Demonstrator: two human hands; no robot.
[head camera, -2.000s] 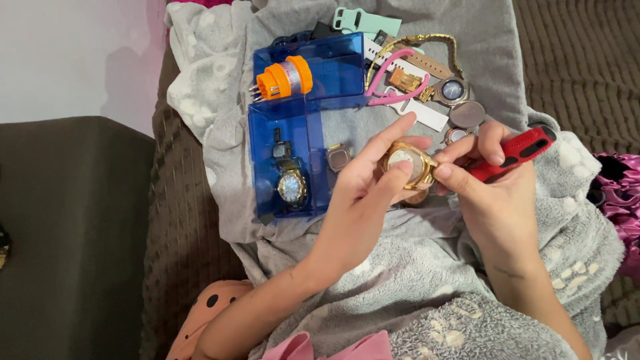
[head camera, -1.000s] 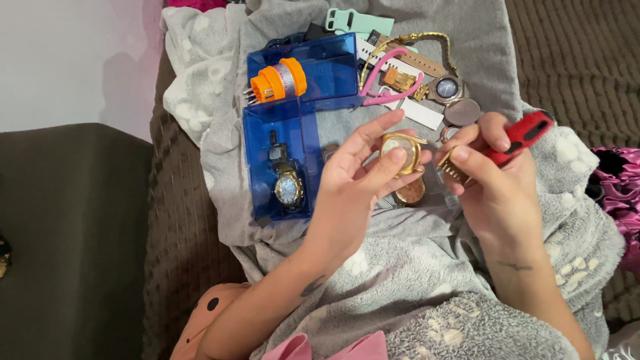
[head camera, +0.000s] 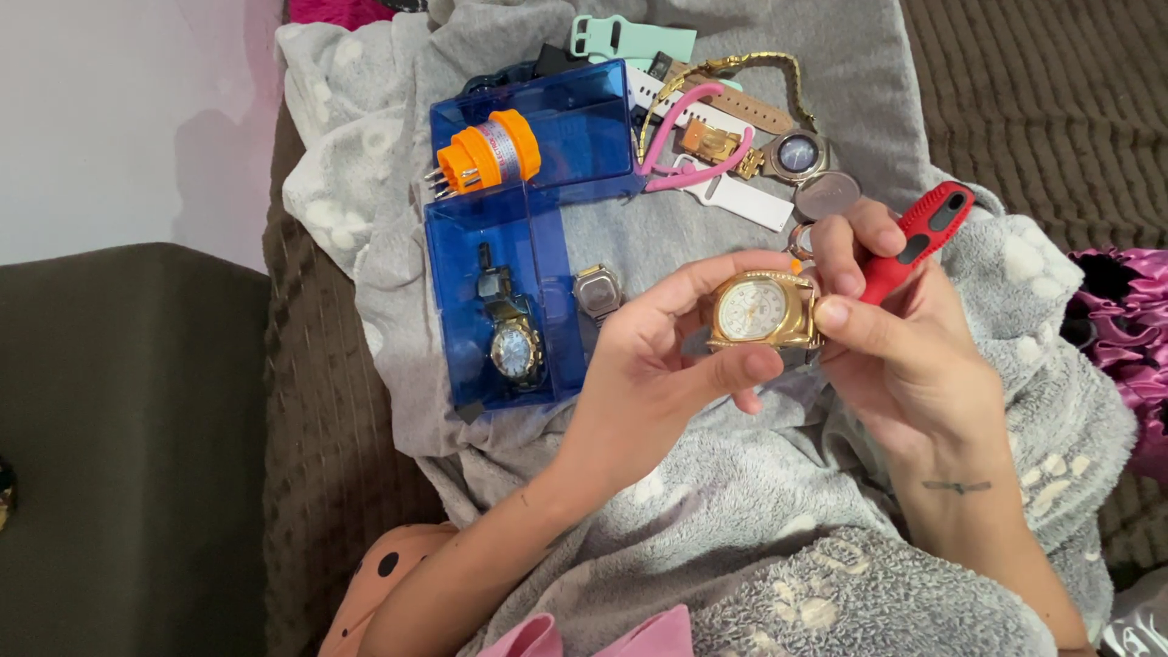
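Note:
A gold-coloured wristwatch (head camera: 754, 309) with a pale dial is gripped between the thumb and fingers of my left hand (head camera: 659, 365), its dial facing up. My right hand (head camera: 899, 338) pinches the gold band end at the watch's right side with thumb and fingertips. A red-handled tool (head camera: 922, 239) with dark grey inserts lies across the same palm under curled fingers; its working tip is hidden. Just left of my left hand, a silver-coloured watch case (head camera: 599, 292) rests on the grey cloth. A metal watch with a blue dial (head camera: 516, 350) lies inside the blue plastic box (head camera: 557, 315).
Orange screwdriver bit holder (head camera: 493, 153) sits on the box's upper part. Beyond my hands lie a mint strap (head camera: 639, 41), a tan strap (head camera: 744, 102), a white strap (head camera: 744, 199), a pink curved item (head camera: 680, 119), a dark-dialled watch (head camera: 797, 153) and a round metal disc (head camera: 828, 194). Fleece blanket (head camera: 776, 520) covers the near side.
A second ago my right hand held a piece of gold band apart from the watch; now it is against the watch's side. The silver-coloured case beside my left hand is more exposed.

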